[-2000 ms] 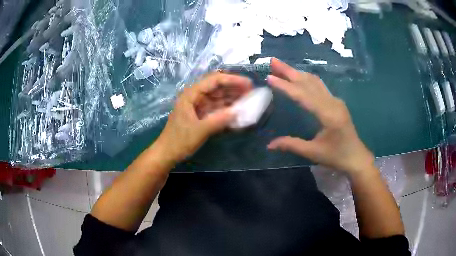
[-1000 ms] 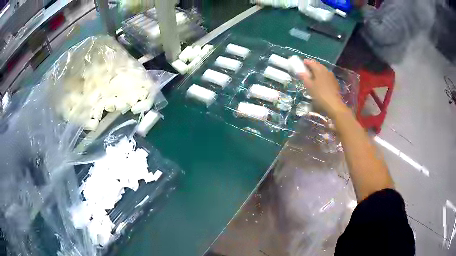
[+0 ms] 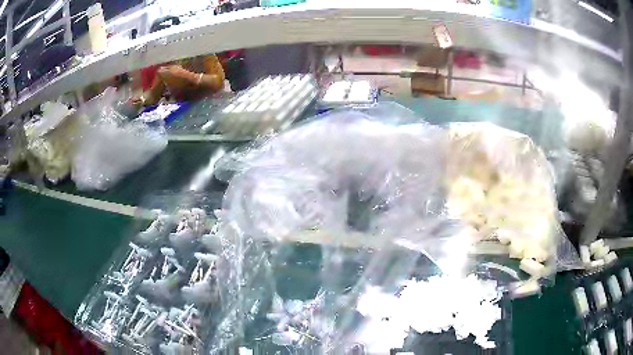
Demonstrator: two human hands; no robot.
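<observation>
Neither of my hands is in the picture. A bright pile of small white inserts (image 3: 451, 308) lies nearest in front of me at the lower right of centre. Small translucent caps and thin sticks (image 3: 298, 319) lie to its left, partly under clear film. A blister tray of white stick parts (image 3: 156, 284) sits at the lower left, its near edge cut off. White oblong units (image 3: 611, 295) stand in rows at the lower right edge.
A large clear poly bag (image 3: 333, 173) spans the middle. A poly bag of cream parts (image 3: 500, 194) is right of it, loose cream blocks (image 3: 597, 254) beside. Another clear bag (image 3: 114, 152) lies left. A person's arms (image 3: 191, 76) show across the bench, below a shelf rail (image 3: 277, 29).
The view has swung left and up from the unit tray to the bench's far side. My right hand, which was at the units with a white piece, has left the picture.
</observation>
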